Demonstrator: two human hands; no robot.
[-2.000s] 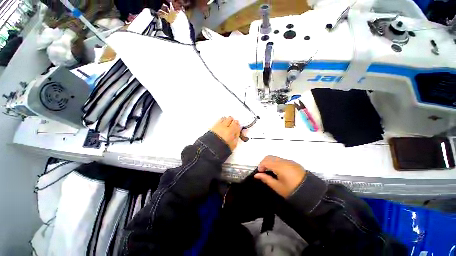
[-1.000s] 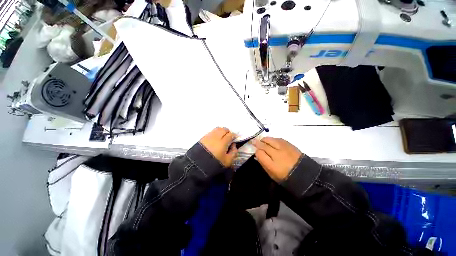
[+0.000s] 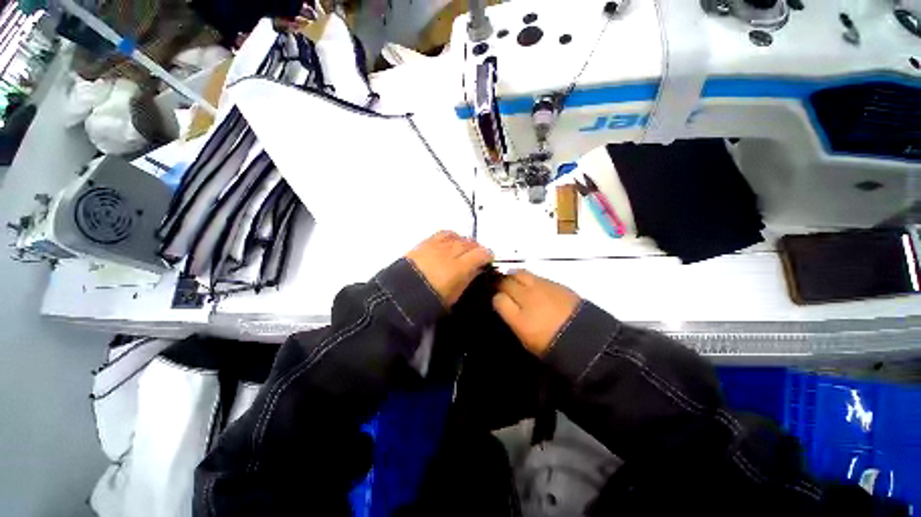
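A white garment panel (image 3: 348, 162) with a thin black edge lies on the table, its near corner under my left hand. My left hand (image 3: 449, 265) grips the panel's corner together with a black fabric piece (image 3: 490, 293). My right hand (image 3: 537, 310) pinches the same black piece close beside my left fingertips, at the table's front edge. The black piece hangs down towards my lap and blends with my dark sleeves. The sewing machine's presser foot (image 3: 536, 190) is beyond my hands, and they are apart from it.
A bundle of panels (image 3: 237, 197) lies left, beside a grey round-vented device (image 3: 109, 214). Right of the needle are a tan block (image 3: 567, 209), snips (image 3: 604, 210), a black stack (image 3: 689, 197) and a phone (image 3: 848, 267). A blue crate (image 3: 757, 404) is below right.
My right hand has come up from below the table edge to meet my left. The black piece is now raised to the panel's corner. The camera view has shifted.
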